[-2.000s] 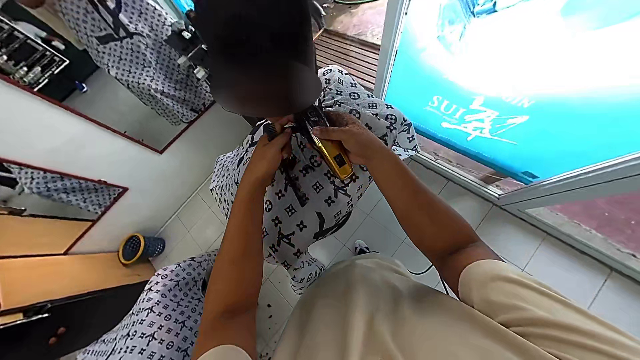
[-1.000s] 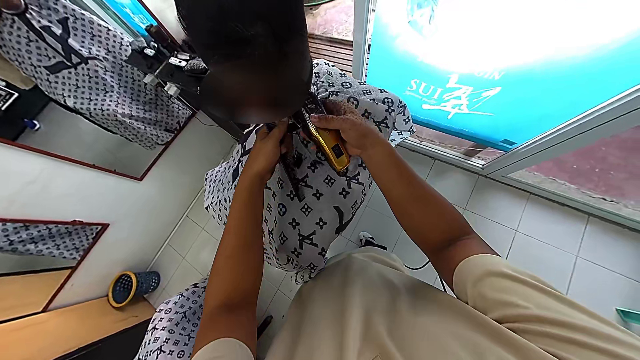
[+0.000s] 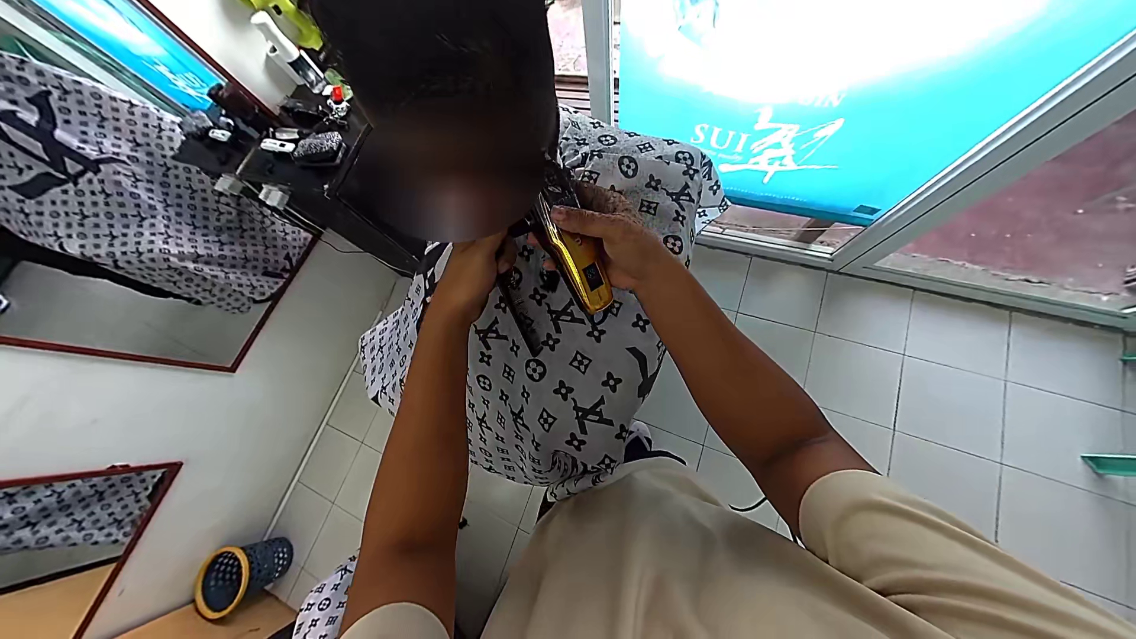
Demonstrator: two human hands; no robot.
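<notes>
A person with short dark hair (image 3: pixel 444 62) sits in front of me under a white barber cape (image 3: pixel 568 390) with a black pattern. My right hand (image 3: pixel 612 235) is closed around a gold and black hair clipper (image 3: pixel 579 266), its head end up at the side of the person's head. At the lower edge of the face, my left hand (image 3: pixel 475 271) holds a black comb (image 3: pixel 522 321), which points down over the cape. The fingertips of my left hand and the clipper's blade are partly hidden.
On the left, a black shelf (image 3: pixel 355 169) holds brushes and small items below a wall mirror (image 3: pixel 266 328). A blue and yellow basket (image 3: pixel 222 581) lies tilted at lower left. A glass door frame (image 3: pixel 852 257) with a blue poster stands at right, over the tiled floor (image 3: pixel 950 426).
Both hands stay near the lower part of the head with the clipper and comb. The view has shifted, showing more of the shelf at left.
</notes>
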